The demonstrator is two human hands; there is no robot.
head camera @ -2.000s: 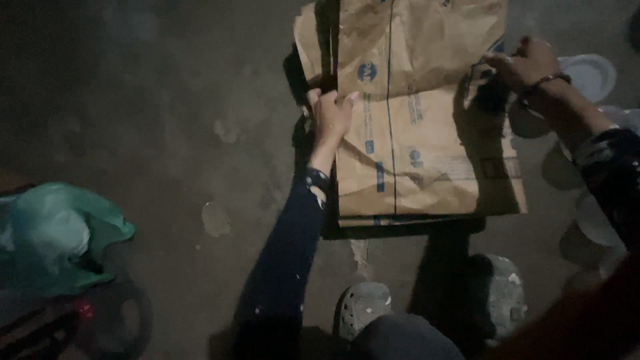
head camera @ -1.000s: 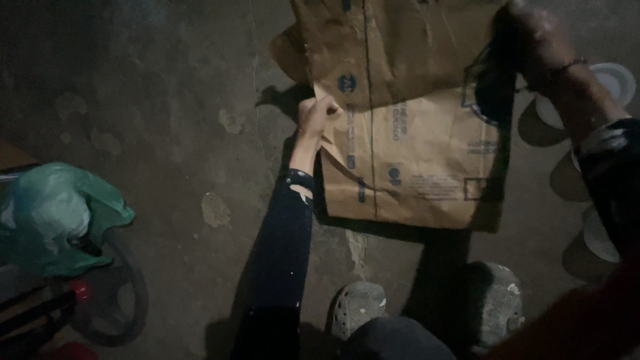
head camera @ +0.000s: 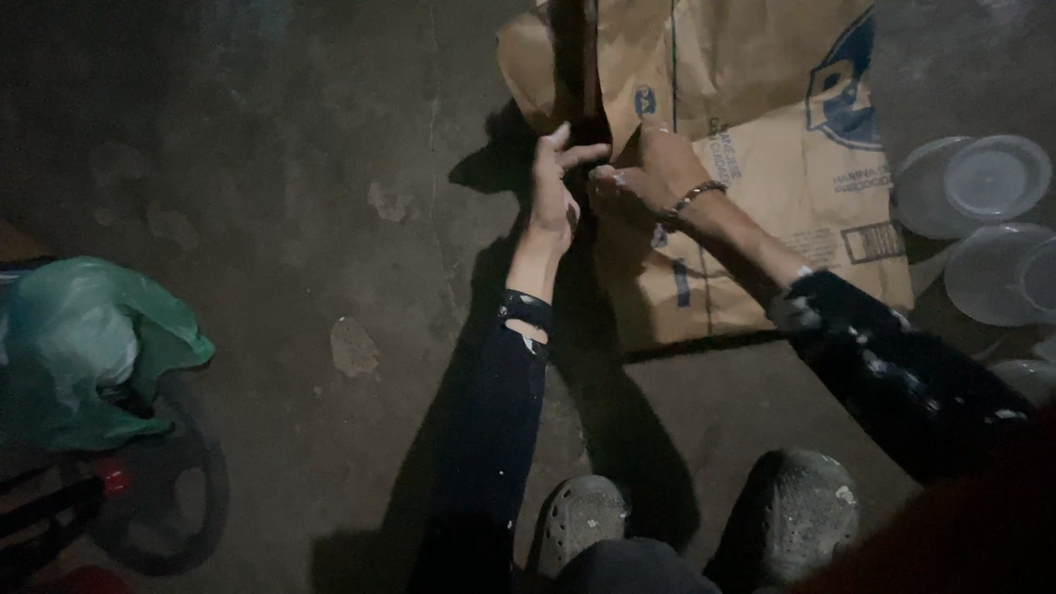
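A large brown paper sack (head camera: 767, 198) with blue printing lies over the floor in front of me, its left part folded or raised. My left hand (head camera: 557, 186) is at the sack's left edge, fingers apart, with the index finger and thumb near the paper. Just to its right, my right hand (head camera: 648, 169) lies over the sack's left side, its fingertips close to my left hand. Whether the right fingers pinch the paper is hidden in shadow. A bracelet circles the right wrist.
Clear plastic tubs or lids (head camera: 994, 177) stand on the floor at the right. At the left, a green plastic bag (head camera: 74, 355) sits above a dark wheel (head camera: 210, 495). My clogs (head camera: 586, 520) are at the bottom.
My right hand has moved left and down from the sack's upper right to beside my left hand. The fingers of my left hand have come off the paper edge they pinched.
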